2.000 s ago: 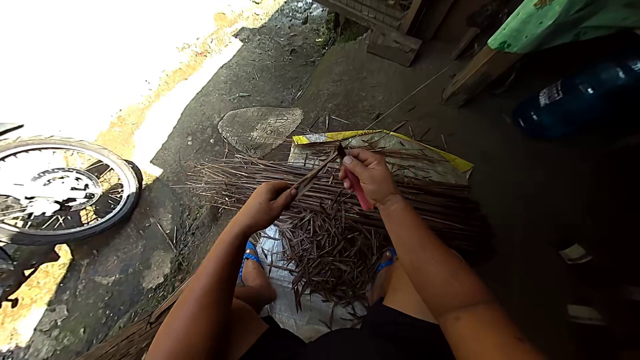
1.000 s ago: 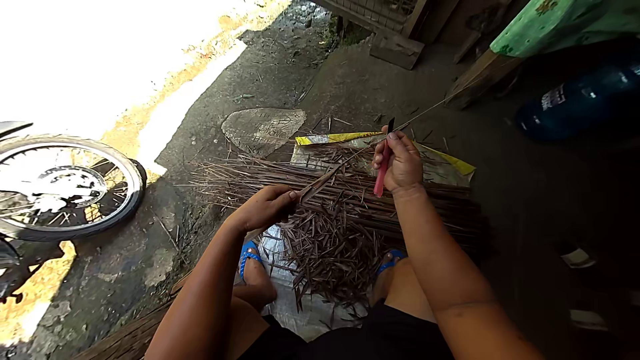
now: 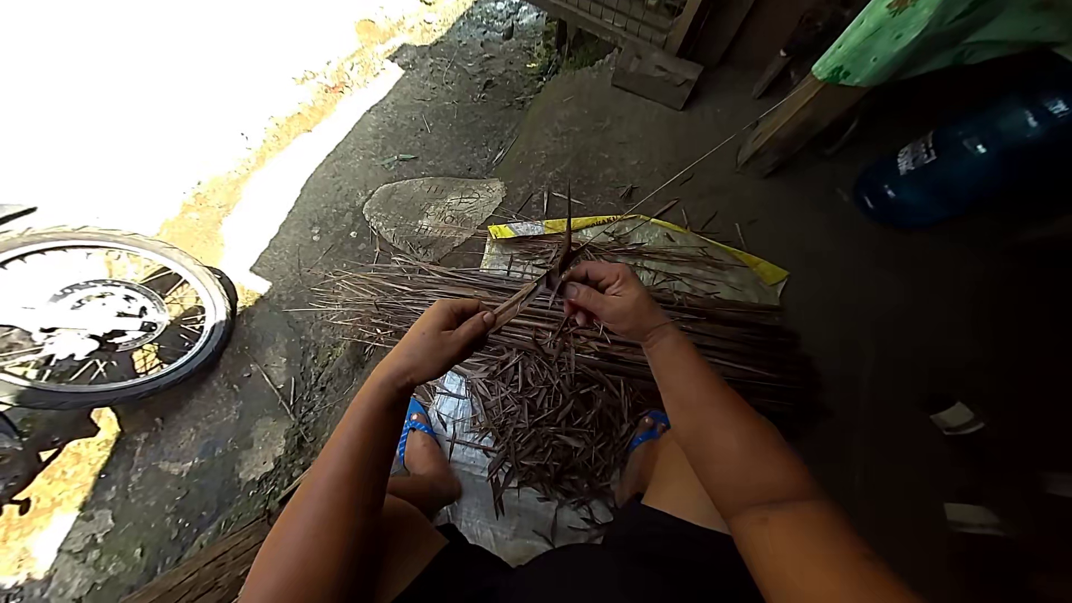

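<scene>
My left hand (image 3: 448,337) grips the near end of a brown dried palm leaf strip (image 3: 517,303), which slants up to the right. My right hand (image 3: 610,295) is closed at the strip's far part, beside a dark pointed piece; whether that is a blade or leaf, I cannot tell. Below both hands lies a long bundle of dried palm stalks (image 3: 402,289), across a pale woven sack with a yellow edge (image 3: 599,221). Nearer my body is a heap of short cut leaf pieces (image 3: 557,414) between my feet.
A motorcycle wheel (image 3: 209,335) stands at the left. At the right are a wooden post (image 3: 787,126), a green cloth (image 3: 896,42) and a large blue water bottle (image 3: 921,180). A thin cord (image 3: 699,159) runs from the post toward the hands. A flat stone slab (image 3: 431,213) lies beyond the bundle.
My right hand has moved left, back close to my left hand. The red-handled knife seen in it earlier no longer shows plainly. My left hand has stayed about where it was.
</scene>
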